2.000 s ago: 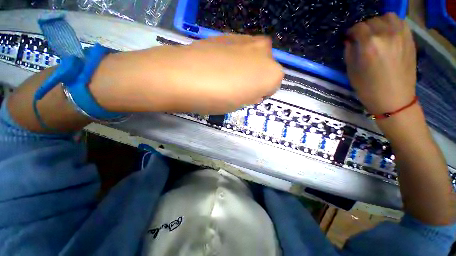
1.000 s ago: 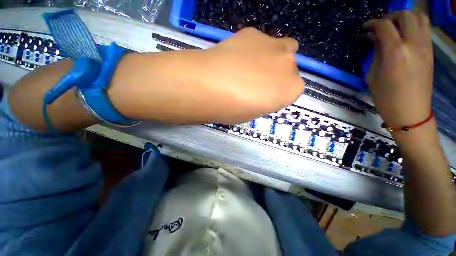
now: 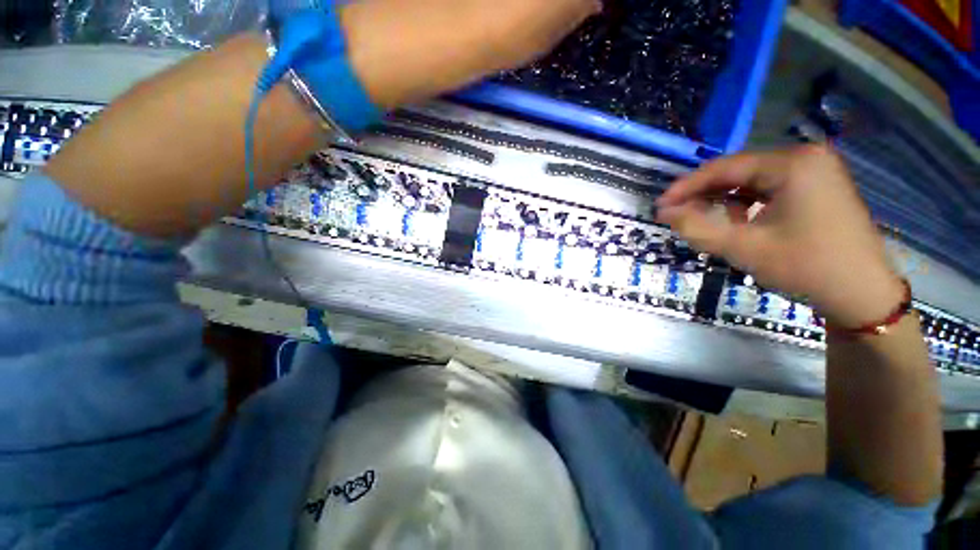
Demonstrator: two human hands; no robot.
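Circuit board panels (image 3: 580,252) with small blue, black and silver parts lie in a long metal track across the view. A blue bin (image 3: 741,97) heaped with small black components (image 3: 645,59) stands behind them. My left hand (image 3: 527,16) is at the bin's left part, partly cut off by the top edge; its fingers are not clearly seen. My right hand (image 3: 768,215) is over the boards, right of the bin's front corner, with thumb and forefinger tips close together. Whether a small part is between them cannot be told.
Black bumpy strips (image 3: 613,175) lie between bin and boards. Clear crumpled plastic (image 3: 140,22) is at the top left. Long dark parts (image 3: 892,183) lie right of the bin. Another blue bin (image 3: 913,43) is at the top right. The metal rail (image 3: 430,306) runs in front of the boards.
My right hand has moved from the bin down to the boards. My left hand has moved up to the bin. The view has shifted, and the bin appears further left.
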